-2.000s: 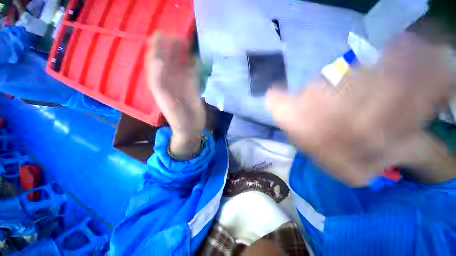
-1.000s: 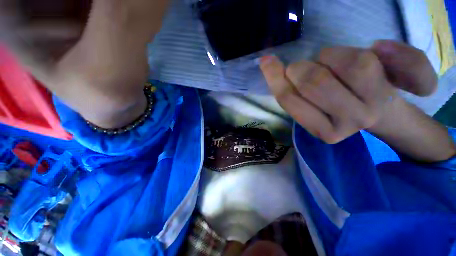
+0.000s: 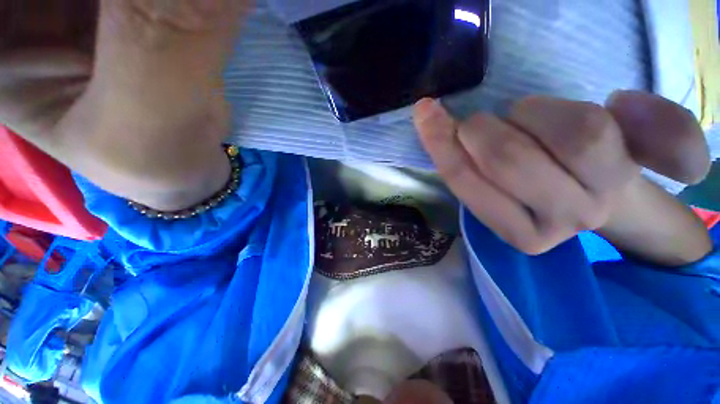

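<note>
A black glossy smartphone (image 3: 399,59) lies on the ribbed pale mat (image 3: 276,118), its top cut off by the frame edge. A thin translucent strip, perhaps film, shows along its lower edge, and a pale sheet shows at its upper left corner. My right hand (image 3: 545,162) is right of the phone, fingers curled, one fingertip touching the lower edge; whether it pinches anything is unclear. My left hand (image 3: 174,87) is large at the upper left, with a beaded bracelet at the wrist; its fingers are cut off by the top edge, so its grip is hidden.
A red tray (image 3: 43,189) lies at the left behind my left wrist. A yellowish strip (image 3: 705,63) stands at the far right edge. Blue stools (image 3: 59,284) show at the lower left. My blue sleeves and lap fill the lower part.
The view has come close over the phone since the earliest frame. Over the last second the phone and my right hand sit slightly lower in view, the fingertip still at the phone's lower edge.
</note>
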